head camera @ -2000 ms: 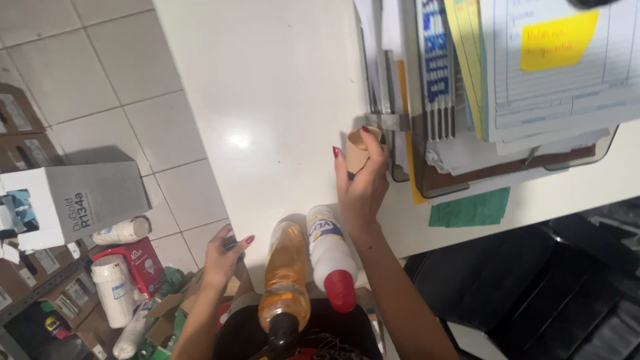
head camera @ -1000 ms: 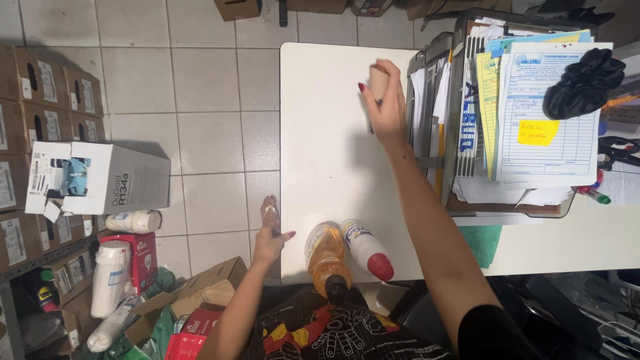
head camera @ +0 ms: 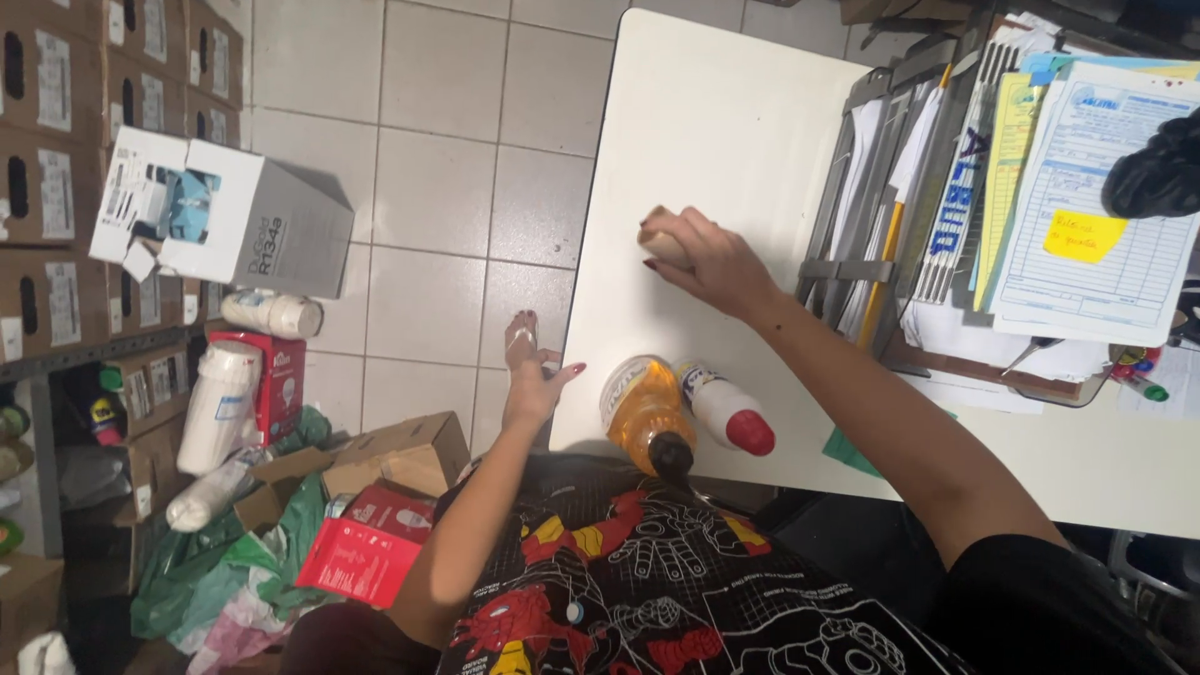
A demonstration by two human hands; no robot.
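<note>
My right hand (head camera: pixel 708 258) is closed around a small beige item (head camera: pixel 664 240), perhaps a sponge or folded cloth, held against the white tabletop (head camera: pixel 712 122). Beside the table's left edge is my left hand (head camera: pixel 536 386), holding nothing, with the thumb apart and the other fingers partly hidden. A bottle of orange liquid with a black cap (head camera: pixel 647 412) stands on the table near my body. Just right of it stands a white bottle with a red cap (head camera: pixel 714 398).
Right of my right hand are a grey document organizer (head camera: pixel 848 272), stacked forms (head camera: pixel 1078 281) and a black scrunchie (head camera: pixel 1158 173). On the left stand a white carton (head camera: pixel 300 230), cardboard boxes (head camera: pixel 80 187), a red box (head camera: pixel 370 553) and green plastic bags (head camera: pixel 187 572).
My right hand, with the beige item in it, has moved left across the tabletop, away from the document organizer. The two bottles remain near my body. The view has shifted.
</note>
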